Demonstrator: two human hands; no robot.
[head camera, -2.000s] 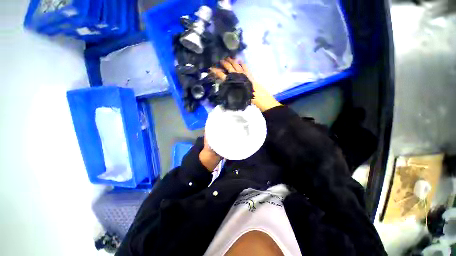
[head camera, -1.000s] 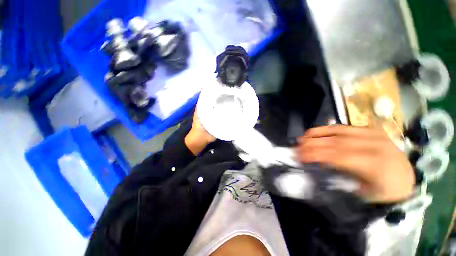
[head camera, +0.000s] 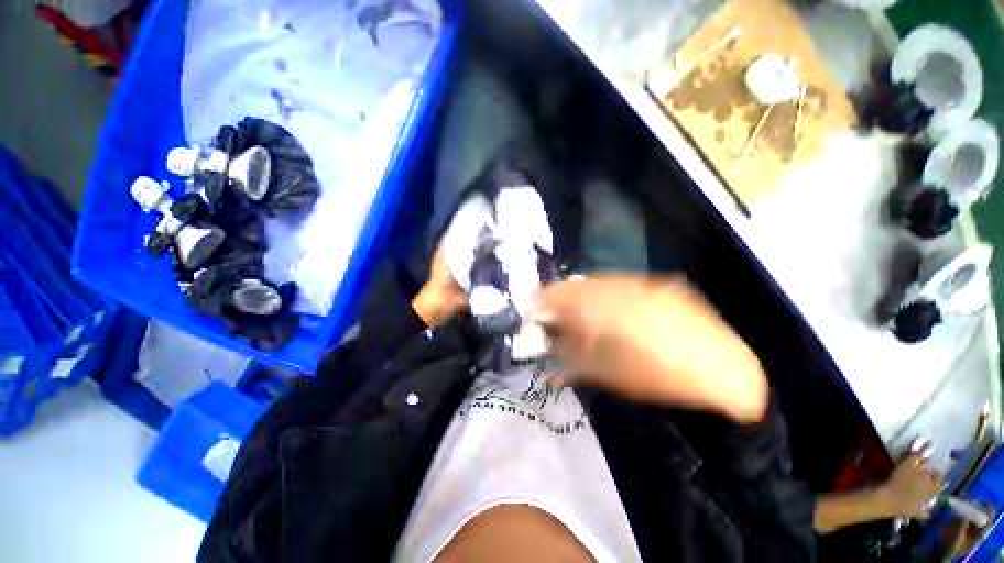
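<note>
In front of my chest, my left hand (head camera: 443, 293) holds the round white part (head camera: 467, 233), now partly hidden behind a black-and-white figurine piece (head camera: 517, 258). My right hand (head camera: 650, 341) is blurred, with its fingers on the right side of that piece. The piece is blurred too; its bright white knobbly parts lie over black ones. The fingers of my left hand are mostly hidden. Whether the piece touches the disc cannot be told.
A lined blue crate (head camera: 380, 236) at left holds several black-and-white pieces (head camera: 259, 170). The bench (head camera: 820, 236) at right bears a stained cardboard mat (head camera: 705, 105), a glue dish (head camera: 773, 79) and white discs (head camera: 936, 68) with black lumps. Another person's hand (head camera: 912, 486) shows lower right.
The view has turned towards the bench. My right hand left the crate, passed near the bench with a blurred black-and-white thing, and has come to my left hand. The figurine piece now covers much of the disc.
</note>
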